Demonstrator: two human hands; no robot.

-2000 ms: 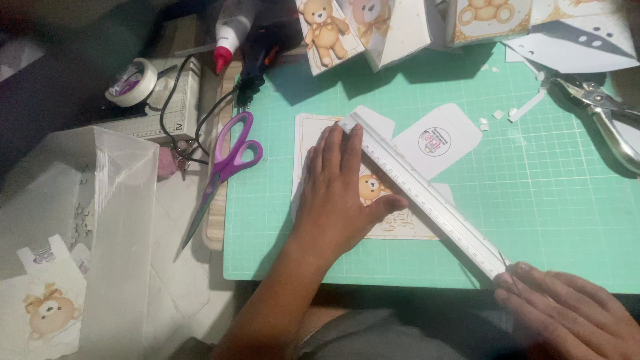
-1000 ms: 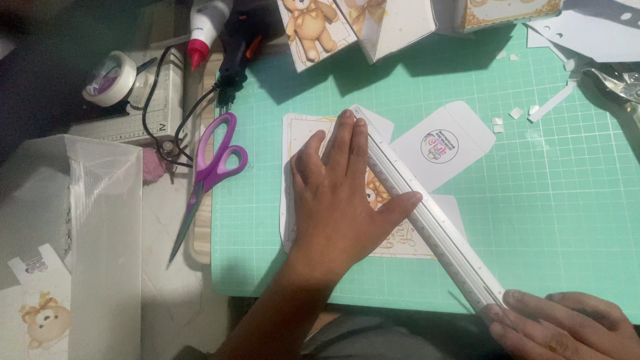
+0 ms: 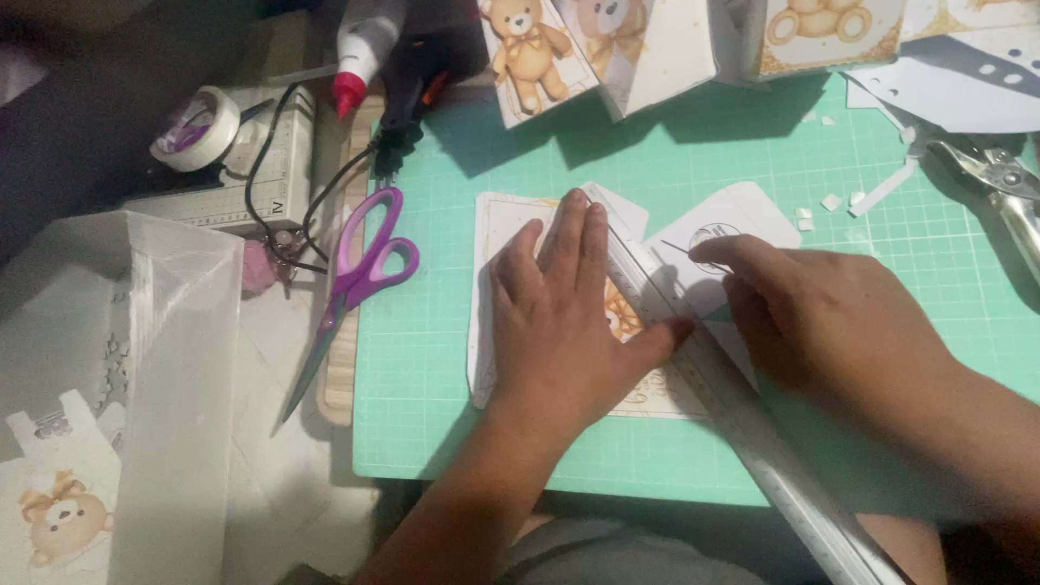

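A metal ruler (image 3: 735, 406) lies diagonally over a flat cut card with a teddy bear print (image 3: 504, 219) on the green cutting mat (image 3: 422, 439). My left hand (image 3: 552, 325) is spread flat on the card, its fingertips and thumb against the ruler. Just right of the ruler, my right hand (image 3: 821, 317) pinches a thin, dark, needle-like tool (image 3: 676, 248) over the card's white flap (image 3: 751, 211), near a round printed mark. The right palm is hidden from view.
Purple scissors (image 3: 366, 260) lie at the mat's left edge, below a glue bottle (image 3: 357, 65) and black cord. A clear plastic box (image 3: 183, 390) stands at left. Bear-print boxes (image 3: 540, 57) stand behind. Paper scraps (image 3: 829, 203) and a metal hand punch (image 3: 1007, 179) are at right.
My right hand has left the ruler's lower end and moved up and left to the white flap. The thin tool now shows in its fingers. My left hand stays on the card and ruler.
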